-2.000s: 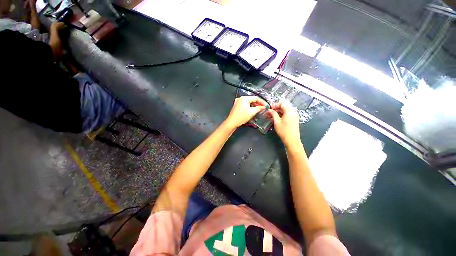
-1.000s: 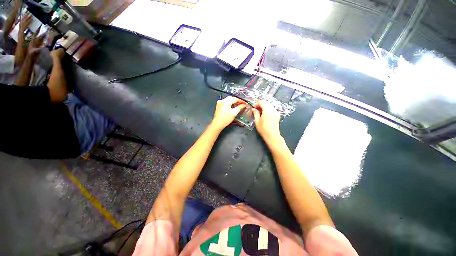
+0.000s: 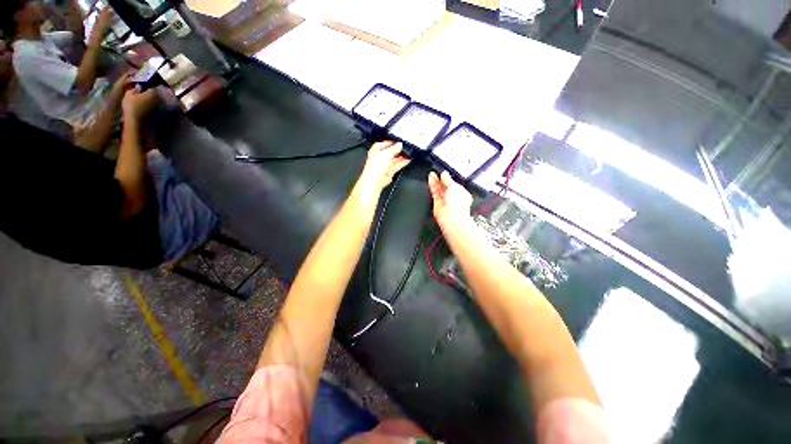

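Three square LED work lights stand in a row at the edge of the white sheet: left lamp (image 3: 382,106), middle lamp (image 3: 420,126), right lamp (image 3: 467,150). My left hand (image 3: 383,166) has curled fingers at the middle lamp's lower edge. My right hand (image 3: 449,196) reaches to the right lamp's lower edge. Whether either hand grips is hidden. Two lamp cables (image 3: 374,251) run from between my hands towards the bench's front edge and end in pale tips. The left lamp's cable (image 3: 303,158) lies out to the left.
Red test leads (image 3: 432,260) loop beside glittery clear clutter (image 3: 520,247), partly behind my right forearm. A bright white stack (image 3: 640,360) lies at right. Cardboard (image 3: 364,36) lies on the white sheet (image 3: 538,74). A metal-framed panel stands behind at right. Other people sit at left.
My hands have left the fixture area and moved up to the lamps. The row shows three lamps, where two showed a second ago. The cable once between my hands now lies across the bench.
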